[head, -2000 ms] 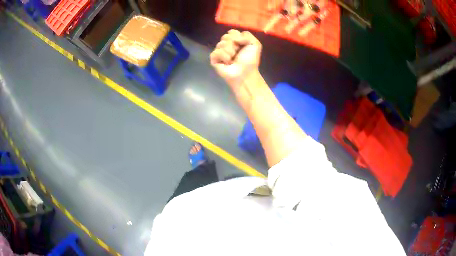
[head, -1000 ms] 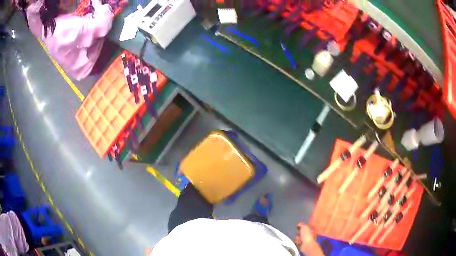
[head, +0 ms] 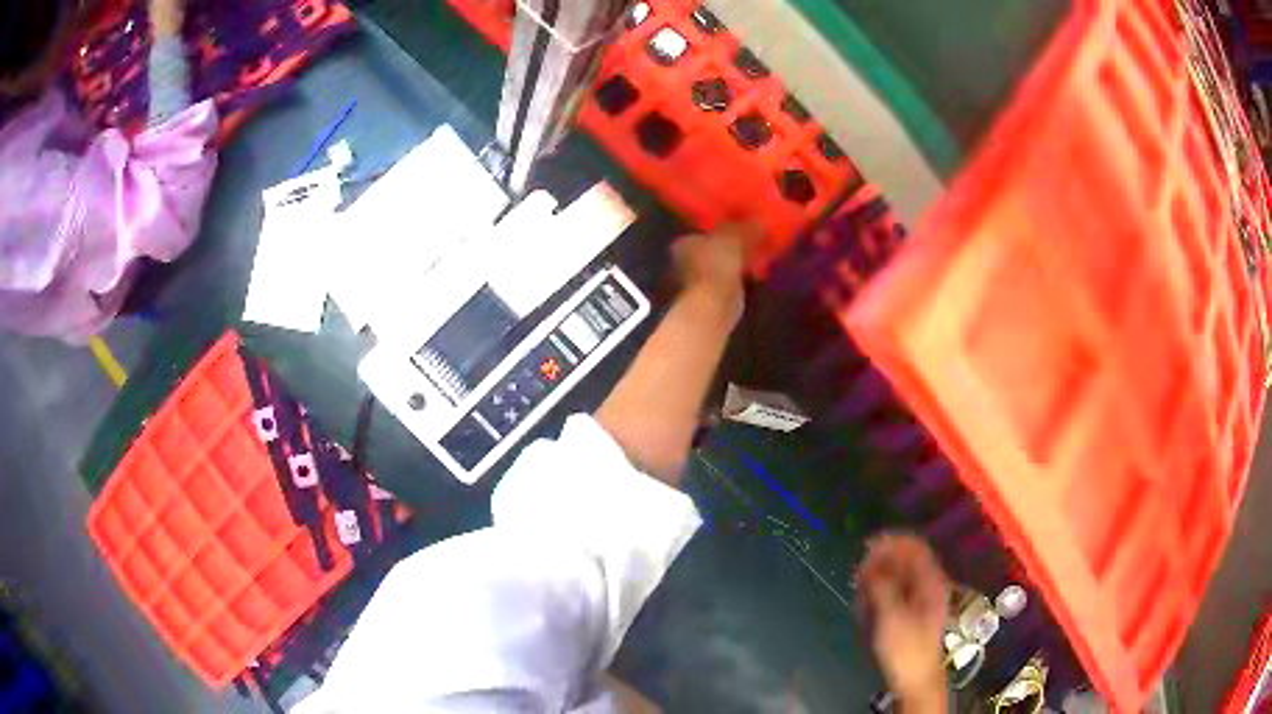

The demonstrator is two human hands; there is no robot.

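Observation:
An orange-red blister tray [head: 698, 119] with dark rounded-square units in its pockets is at the upper middle. My left hand [head: 714, 258] reaches over the bench to this tray's near edge. Its fingers are blurred and merge with the tray, so a grip cannot be told. My right hand [head: 904, 586] is lower right over the bench, blurred, with its fingers seemingly curled; nothing clear shows in it.
A white bench instrument [head: 509, 370] with buttons stands left of my left forearm. A large orange-red tray [head: 1074, 349] stands tilted at the right. Another tray [head: 209, 516] is at lower left. A person in a pink sleeve [head: 105, 209] is at upper left. White papers [head: 290, 251] lie nearby.
The view has moved along the bench to the instrument, which is now close. My left arm has come into view, stretched to the unit-filled tray. The stool and the tray with pale strips have left the view.

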